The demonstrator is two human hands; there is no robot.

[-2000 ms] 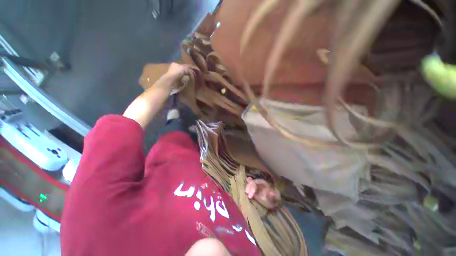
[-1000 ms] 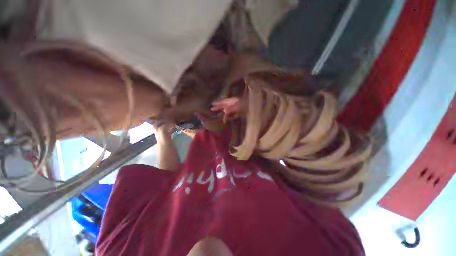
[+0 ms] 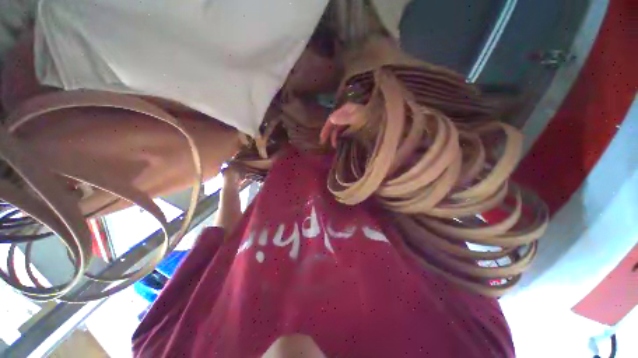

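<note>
A thick bundle of tan strapped pieces (image 3: 420,154) lies over my right arm against the red shirt, its panels stacked at the top and its straps hanging in loops to the right. My right hand (image 3: 341,122) shows at the bundle's inner left edge, its fingers curled around it; the rest is hidden. My left hand (image 3: 233,175) is mostly hidden at the lower edge of the hanging brown pieces; only the wrist and forearm show clearly, so its grip cannot be told.
A large cream panel (image 3: 182,59) hangs ahead at upper left, over an orange-brown piece (image 3: 133,150) with big strap loops. A metal rail (image 3: 115,269) runs below at left, near a blue object (image 3: 162,269). A red band (image 3: 601,112) curves along the right, beside dark grey floor.
The view has turned since the first frame. Since the second, the bundle sits slightly higher and its loops spread wider. The cream panel and brown pieces show more clearly at left.
</note>
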